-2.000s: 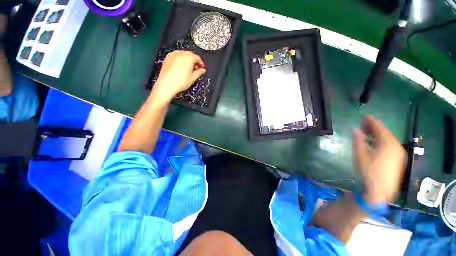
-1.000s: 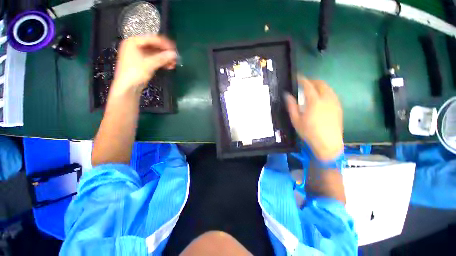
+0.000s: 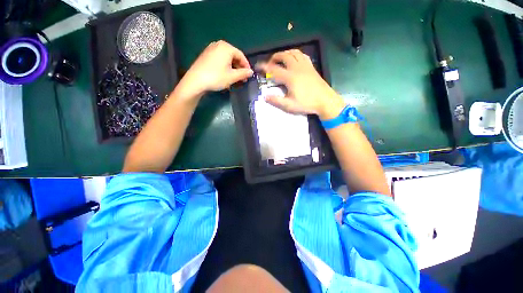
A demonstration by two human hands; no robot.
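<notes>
The opened tablet unit [image 3: 284, 130], white with dark edges, lies in the black fixture [image 3: 251, 161] in front of me. My left hand [image 3: 221, 68] is at the far left corner of the unit, thumb and fingertips pinched together on something small and dark. My right hand [image 3: 299, 83] is over the unit's far end, palm down with fingers bent, partly blurred. It covers most of the board end; a bit of yellow shows between the hands. Whether the right hand holds anything is hidden.
The black parts tray [image 3: 166, 43] at left holds a screw dish [image 3: 141, 38] and a heap of dark parts [image 3: 123, 100]. The electric screwdriver [image 3: 356, 26] hangs beyond the fixture. A black controller [image 3: 450, 106] and white box [image 3: 483, 118] are at right, a purple-ringed device [image 3: 23, 60] at far left.
My left hand has moved from the parts tray to the unit's far left corner. My right hand has moved from the fixture's right side onto the unit's far end.
</notes>
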